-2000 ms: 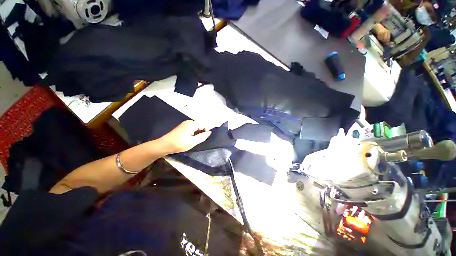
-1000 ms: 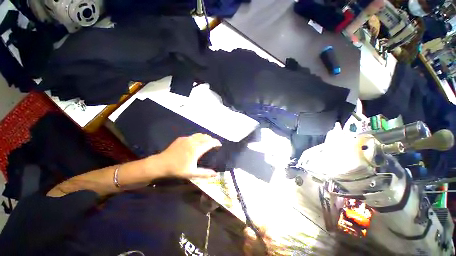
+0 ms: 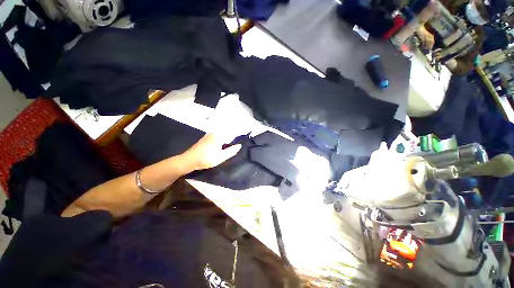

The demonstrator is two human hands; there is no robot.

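Observation:
My left hand point(image 3: 209, 153) reaches in from the left, with a bracelet at the wrist, and grips the near edge of a dark fabric piece point(image 3: 242, 170). Its fingertips wash out in the glare. Another dark panel point(image 3: 277, 154) lies against this piece on the right. A wider dark panel point(image 3: 160, 136) lies under and beyond my wrist. Long dark scissor blades point(image 3: 278, 232) point up the white table from the lower edge. My right hand cannot be made out in the dark blur there.
A cream-white sewing machine point(image 3: 420, 197) with a glowing orange display point(image 3: 400, 247) stands at right. Large dark fabric heaps point(image 3: 315, 98) lie beyond the work. A thread cone point(image 3: 377, 72) lies on the grey table point(image 3: 315, 34). A second machine point(image 3: 98, 10) is top left.
My left hand first came nearer, then moved back up the table. The dark pieces by it have shifted and spread. The scissor blades are now apart from the fabric, and the blurred right hand has dropped from sight.

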